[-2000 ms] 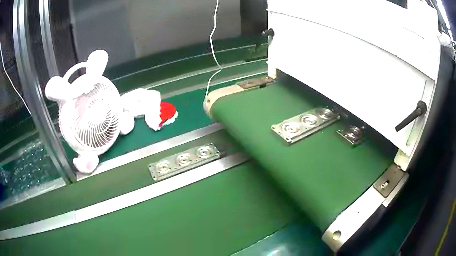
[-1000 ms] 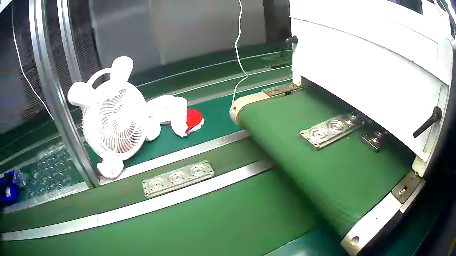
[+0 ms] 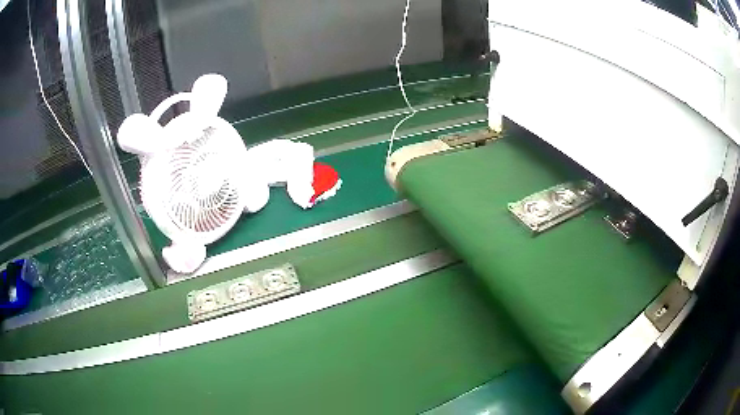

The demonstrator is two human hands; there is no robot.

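A three-ring metal plate (image 3: 243, 291) lies on the narrow green belt between two silver rails, left of centre. A second three-ring plate (image 3: 555, 206) lies on the raised side conveyor at the right, its far end close under the white machine housing. Another metal piece (image 3: 622, 225) lies beside it at the housing's lower edge, partly hidden. Neither my left hand nor my right hand is in the picture.
The white machine housing (image 3: 608, 105) with a black handle (image 3: 705, 203) stands over the side conveyor (image 3: 487, 211). A white fan (image 3: 195, 178) and a red-and-white plush item (image 3: 324, 181) are beyond the rail. A blue object (image 3: 18, 285) is at far left.
The plate between the rails has moved left along the belt. The view has shifted, so the fan and side conveyor appear further right. The blue object has come into view at the left.
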